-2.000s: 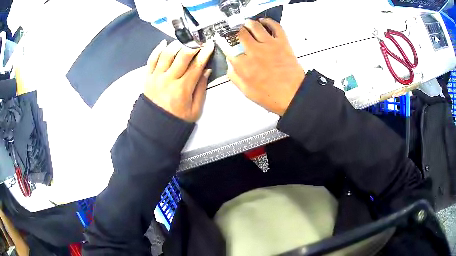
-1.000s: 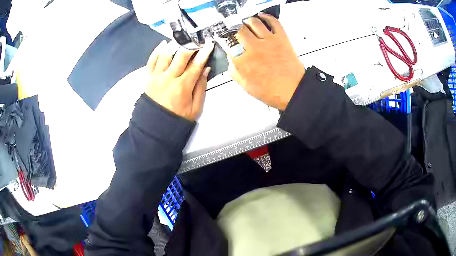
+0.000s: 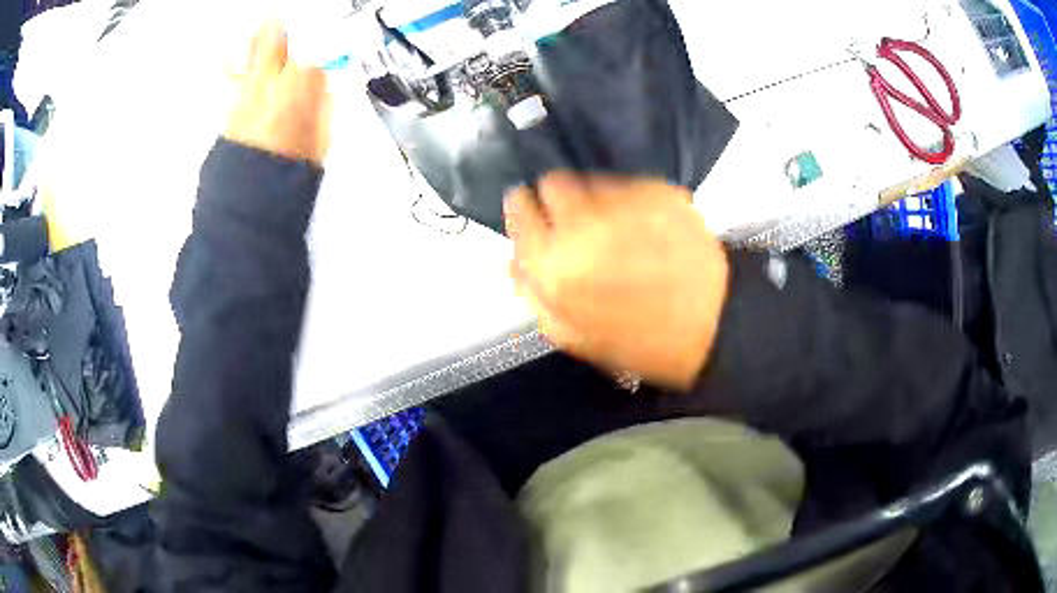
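A dark grey cloth piece (image 3: 632,87) lies under and to the right of the presser foot area (image 3: 498,75) of the white sewing machine, with its lower edge towards me. My right hand (image 3: 614,272) is blurred at that lower edge; its fingertips meet or overlap the cloth, and whether they grip it cannot be told. My left hand (image 3: 278,104) is blurred at the upper left, away from the cloth and left of the machine head; its fingers are not clear. A thin thread loop (image 3: 438,214) hangs near the cloth's left edge.
Red-handled scissors (image 3: 921,99) lie at the right of the table, near a small teal piece (image 3: 802,169). Crumpled dark cloth (image 3: 75,336) and a second red-handled tool (image 3: 75,449) are at the left edge. A ruled strip (image 3: 440,385) runs along the front edge. Blue baskets (image 3: 394,440) show below.
Both hands have left the needle area: the left up and left, the right down towards me. The cloth that spread left of the machine now spreads below and right of the needle.
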